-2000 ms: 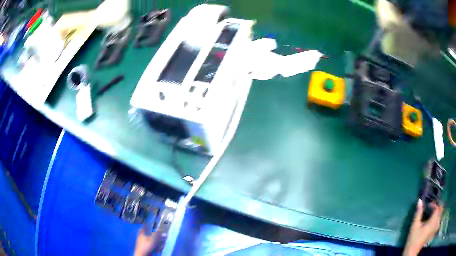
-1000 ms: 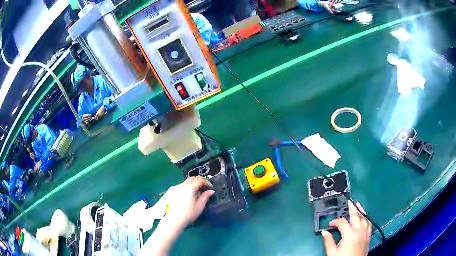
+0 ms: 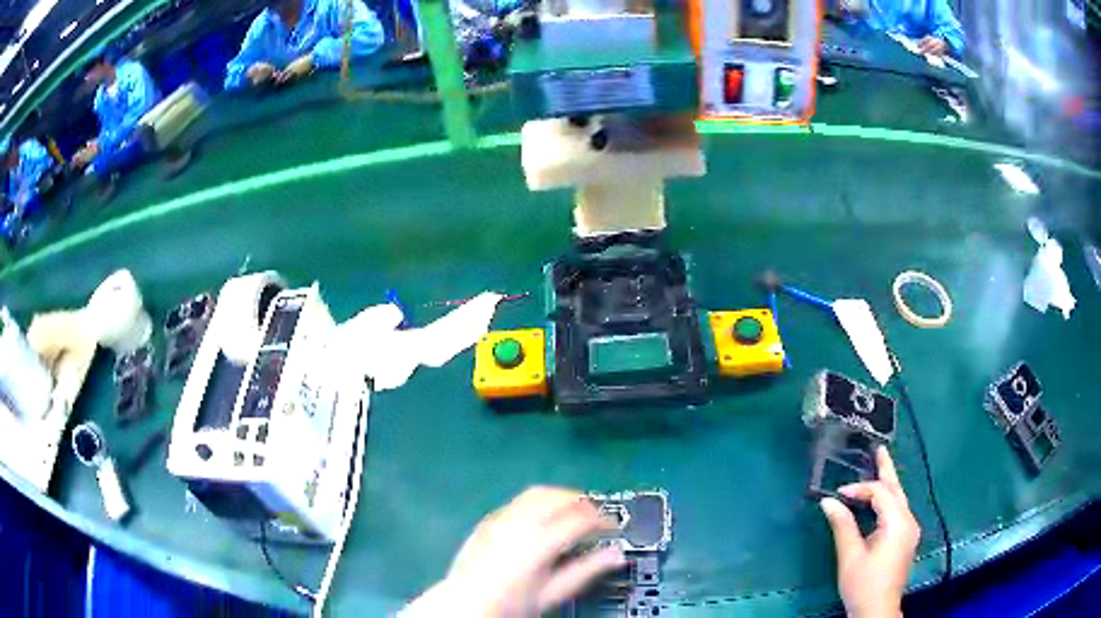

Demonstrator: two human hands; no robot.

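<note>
My left hand [image 3: 531, 558], blurred, is at the front middle of the bench with its fingers over the left side of a black housing [image 3: 650, 522]; they cover part of it. My right hand [image 3: 879, 537] grips the lower section of another housing [image 3: 855, 404] at the right, thumb and fingers at its lower end. The black fixture [image 3: 628, 392] stands behind, between two yellow button boxes [image 3: 510, 377] with green tops. The cream press head [image 3: 616, 181] hangs above the fixture.
A white tape dispenser [image 3: 260, 417], crumpled white paper [image 3: 417, 344] and a round-headed white tool [image 3: 103, 471] are left. A tape roll [image 3: 921, 299], blue-handled tool [image 3: 803, 293], black cable [image 3: 927, 483] and another housing [image 3: 1024, 417] are right. People in blue sit beyond.
The view has swung left. My left hand has moved off the fixture toward the bench's front edge and is now at a housing there. My right hand is still at its housing.
</note>
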